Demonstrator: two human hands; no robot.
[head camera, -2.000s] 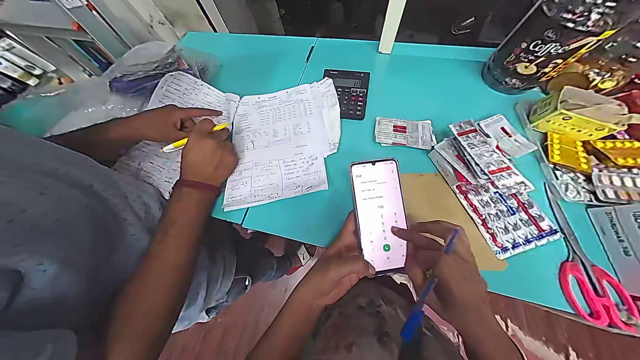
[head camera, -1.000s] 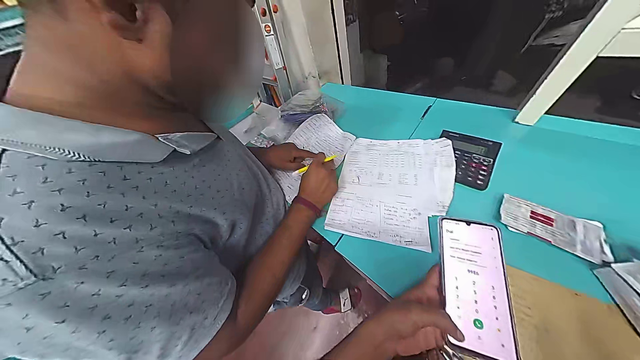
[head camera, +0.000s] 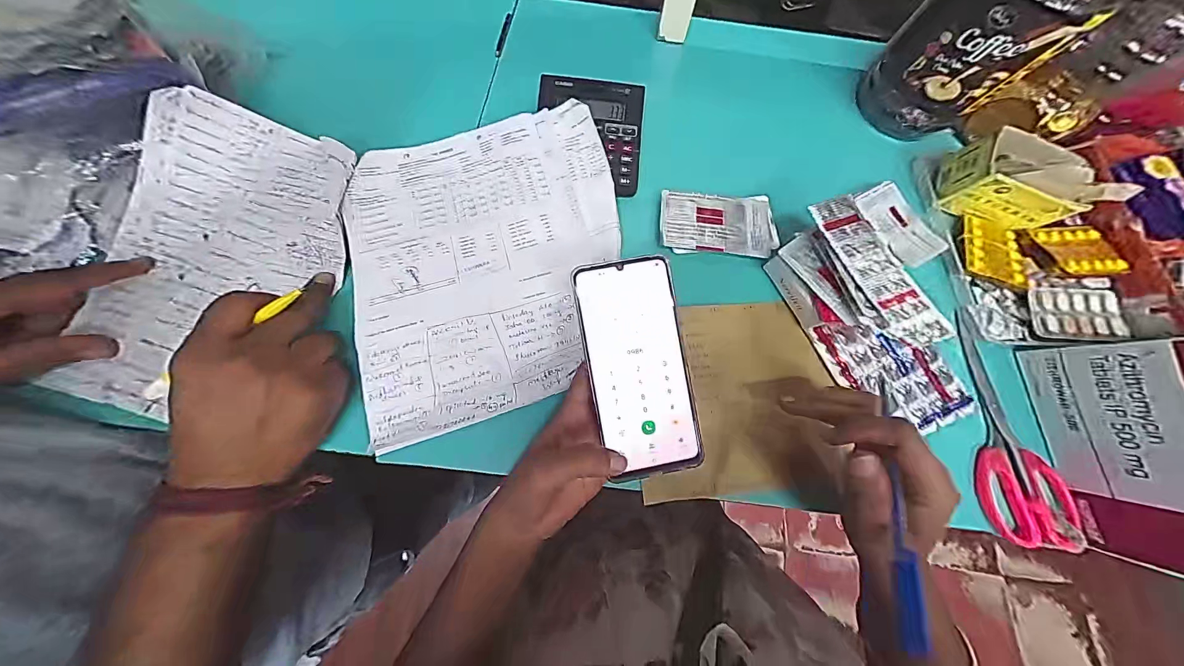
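Note:
My left hand (head camera: 566, 462) holds a smartphone (head camera: 638, 365) upright, its thumb at the lower left corner; a dial pad is lit on the screen. To the right, my right hand (head camera: 888, 453) grips a blue pen (head camera: 906, 564) that points down past the palm, its fingers above the edge of a brown envelope or sheet of paper (head camera: 721, 425). Left of the phone lie printed and handwritten papers (head camera: 481, 268). Foil tablet strips (head camera: 874, 268) lie in a pile beyond my right hand, and a smaller strip stack (head camera: 717, 223) is behind the phone.
At left, a person's hand (head camera: 268, 388) holds a yellow pen over a written sheet (head camera: 231, 203). A calculator (head camera: 624, 139) stands behind the papers. Pink-handled scissors (head camera: 1027, 495), a yellow carton (head camera: 1013, 180), a tablet box (head camera: 1110, 435) and a coffee jar (head camera: 934, 74) are at right.
My right hand, at the phone's screen two seconds ago, is now apart from it to the right, with the blue pen. The view swung left and back again.

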